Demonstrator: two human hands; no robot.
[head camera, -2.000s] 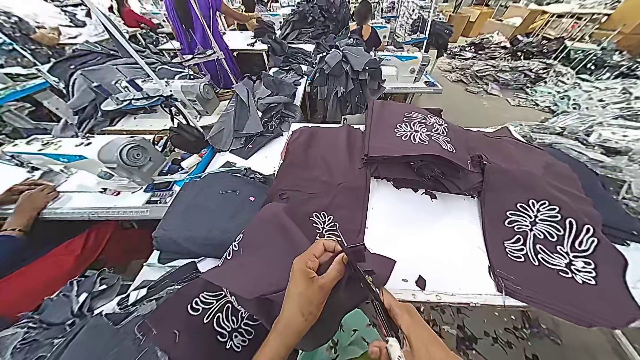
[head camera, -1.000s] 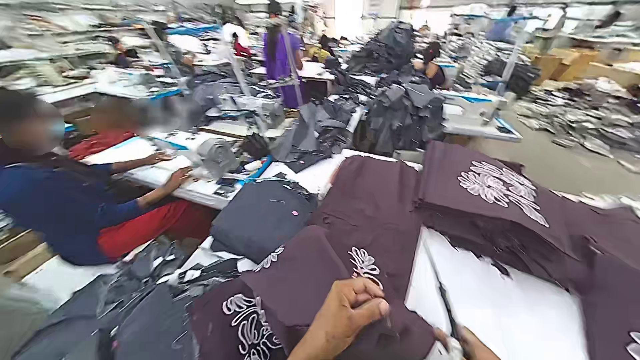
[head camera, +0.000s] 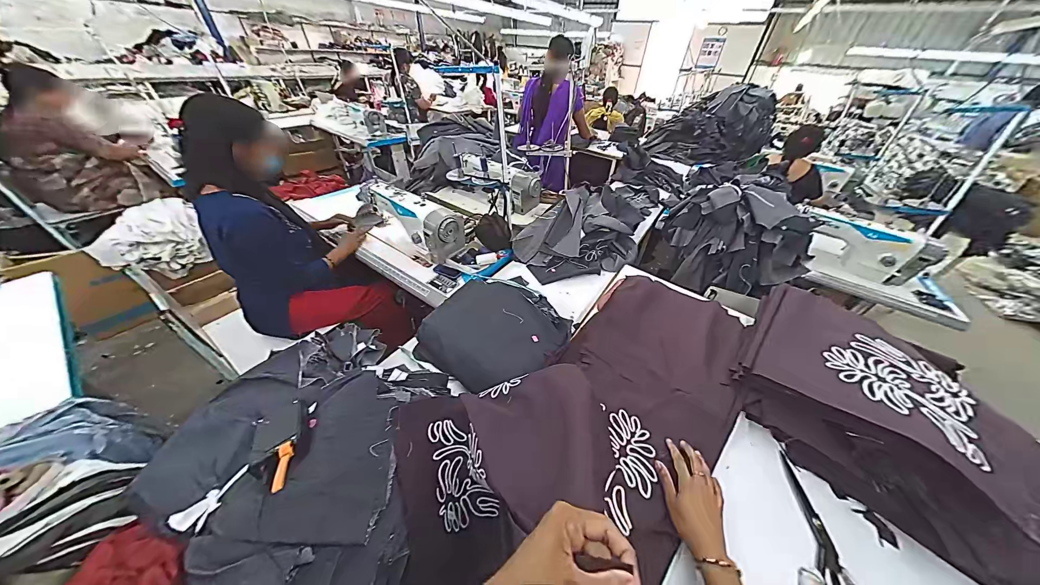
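Observation:
My left hand (head camera: 573, 548) is at the bottom, its fingers curled over the dark maroon cloth; a dark bit shows between thumb and fingers, but whether it is gripped is unclear. My right hand (head camera: 697, 504), with a bangle at the wrist, rests with fingers spread on a maroon fabric panel (head camera: 654, 333) beside its white looped embroidery. Right of it, a pair of scissors (head camera: 812, 516) lies on the white table (head camera: 751, 479). A thick stack of embroidered maroon panels (head camera: 902, 390) stands at the right. Another embroidered panel (head camera: 463, 475) lies left of my left hand.
Grey cut fabric (head camera: 325, 463) is heaped at the left, with an orange-handled tool (head camera: 282, 467) on it. Behind is a folded dark grey pile (head camera: 491, 333). A co-worker (head camera: 260, 236) sits at a sewing machine (head camera: 418, 219); more people, machines and cloth heaps are beyond.
The scissors, in my right hand earlier, now lie on the table. My right hand has opened and moved onto the maroon panel. The view has swung up and left.

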